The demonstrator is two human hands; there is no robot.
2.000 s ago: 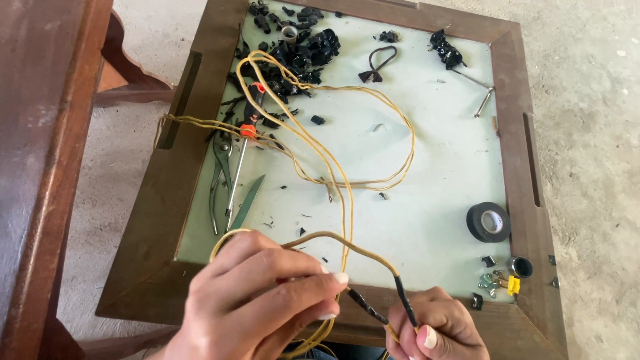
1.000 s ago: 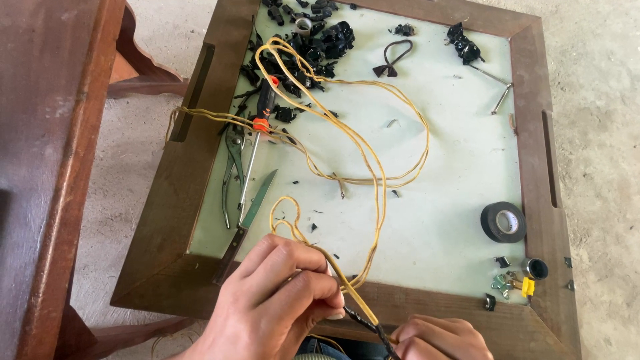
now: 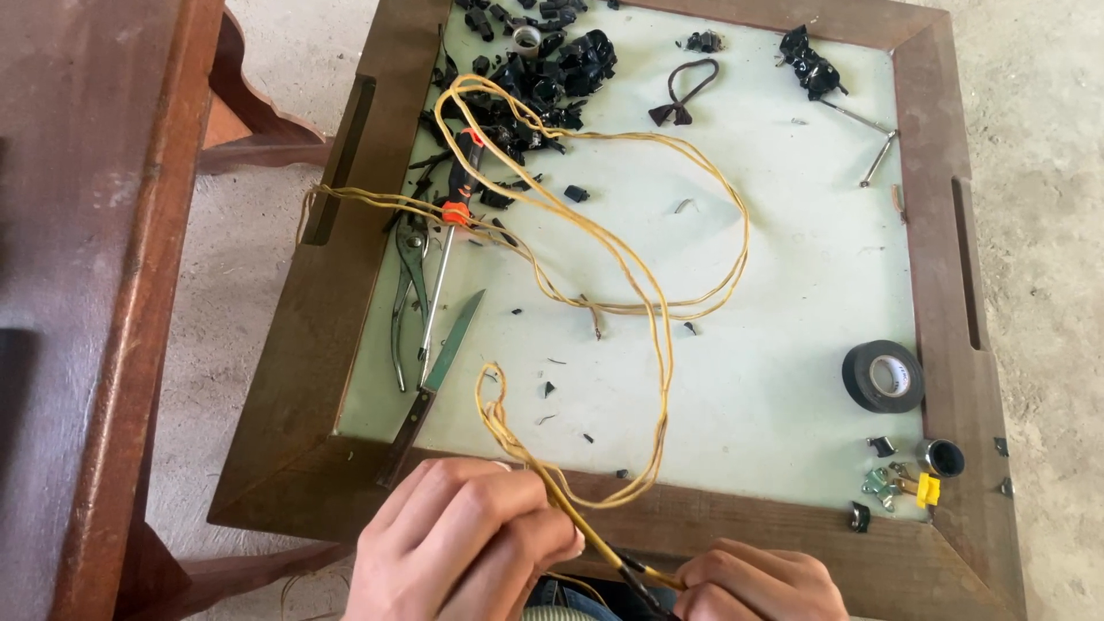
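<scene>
Near the bottom edge my left hand (image 3: 470, 539) grips a yellow twin wire (image 3: 668, 345) with its fingers closed. My right hand (image 3: 755, 582) pinches the wire's other part, beside two stretches wrapped in black tape (image 3: 634, 586). From my hands the wire runs up over the table in long loops and crosses a screwdriver (image 3: 463, 177) with a black and orange handle. Slip-joint pliers (image 3: 411, 267) lie left of the screwdriver's shaft. Closer to my left hand rests a knife (image 3: 453, 345), its handle on the wooden frame. The fingertips of my right hand are partly hidden.
Black scraps (image 3: 552, 78) are heaped at the table's back left. A roll of black electrical tape (image 3: 882, 376) lies at the right, above small metal parts and a yellow piece (image 3: 928, 490). Another wooden piece of furniture (image 3: 103, 259) stands at the left.
The two wire strands between my hands, spread apart two seconds ago, now run close together. A small wire loop stands up beyond my left hand. The view has shifted somewhat.
</scene>
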